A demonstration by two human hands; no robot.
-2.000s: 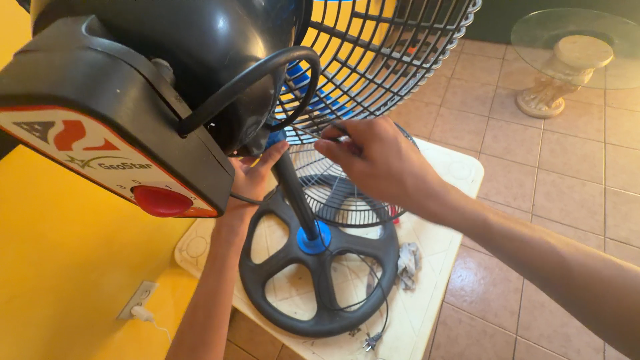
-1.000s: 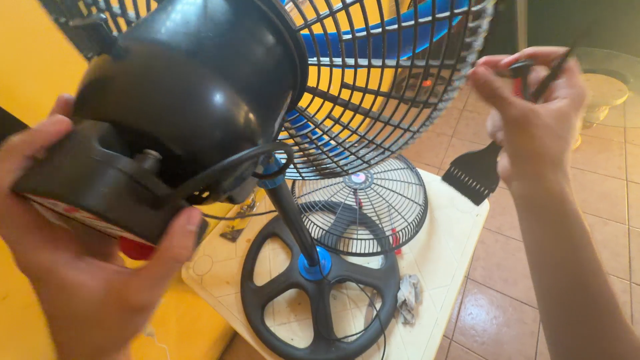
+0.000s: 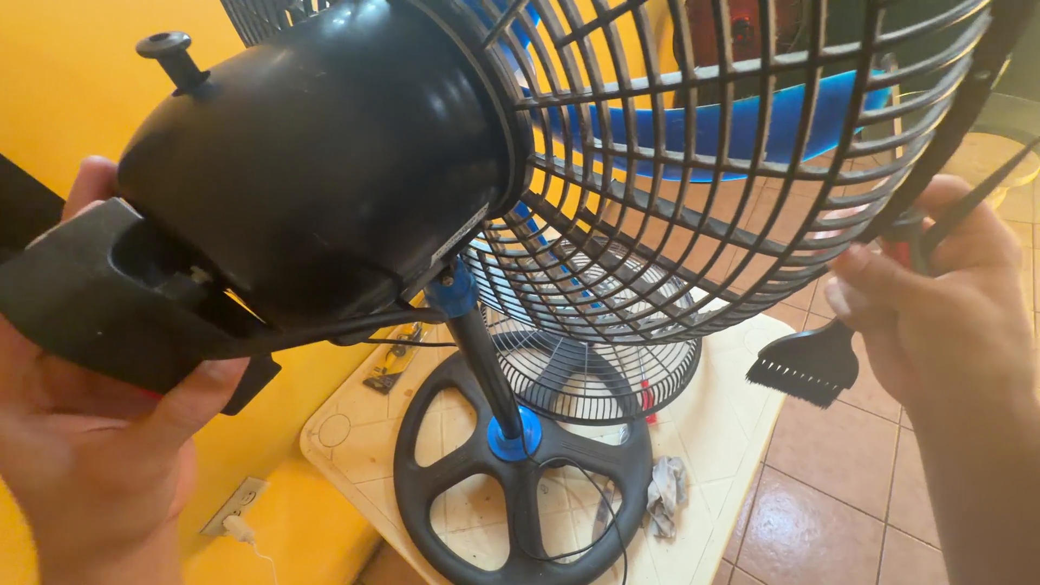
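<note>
A pedestal fan's black motor housing (image 3: 325, 162) fills the upper left, with its black rear grille (image 3: 731, 187) to the right and a blue blade (image 3: 715, 130) behind the bars. My left hand (image 3: 106, 422) grips the black control box (image 3: 122, 284) under the housing. By the grille's right rim, my right hand (image 3: 951, 301) holds a black wide brush (image 3: 808, 366), bristles pointing down, together with a tool with a red and black handle; its fingers are at the rim. The black pole (image 3: 483, 366) runs down to the round black base (image 3: 520, 487).
The base stands on a cream plastic table (image 3: 731, 455). A detached wire grille (image 3: 601, 366), a crumpled grey cloth (image 3: 668, 496) and a yellow-and-black packaged item (image 3: 394, 357) lie there. A yellow wall with an outlet (image 3: 234, 504) is at left; tiled floor lies right.
My left hand has come from the pole area to the control box, and the fan head has turned. My right hand, near the pole two seconds ago, is now at the grille's right rim.
</note>
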